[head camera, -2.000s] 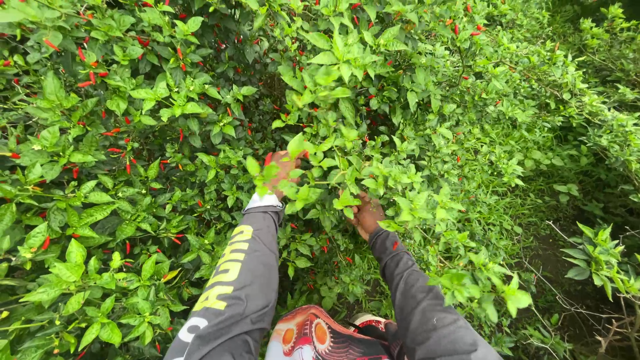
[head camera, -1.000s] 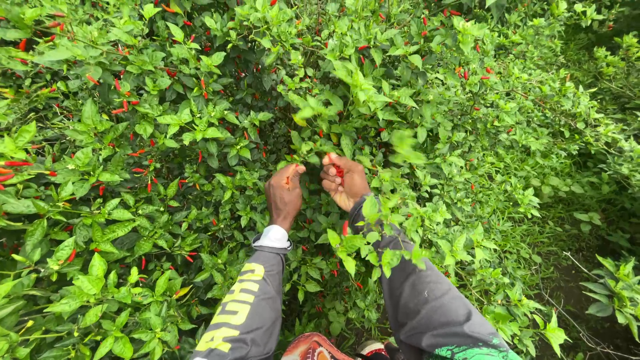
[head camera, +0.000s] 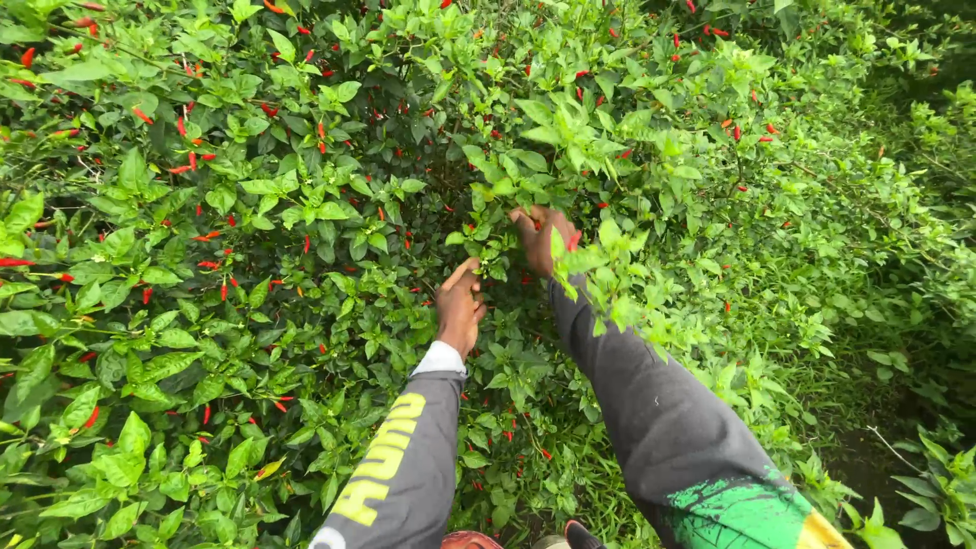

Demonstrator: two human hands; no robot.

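My left hand [head camera: 459, 309] is at the middle of a leafy chili bush, its fingertips touching a small leafy sprig [head camera: 492, 255]; whether it pinches the sprig is not clear. Farther up and to the right, my right hand [head camera: 543, 238] reaches in among the leaves with its fingers curled. Red chili peppers [head camera: 573, 241] show at its palm, partly behind a bright leafy branch [head camera: 610, 267] that hangs over the wrist. Small red chili peppers [head camera: 181, 126] dot the bush on all sides, several of them close to the left hand.
Dense chili foliage [head camera: 152, 366] surrounds both arms. Grass [head camera: 823, 396] and dark soil [head camera: 862, 457] lie at the lower right, with a thin bare twig [head camera: 894, 448]. Part of a shoe [head camera: 583, 535] shows at the bottom edge.
A second ago my hands were close together, with red peppers in the right one. Now they are farther apart, the right hand farther up among the leaves.
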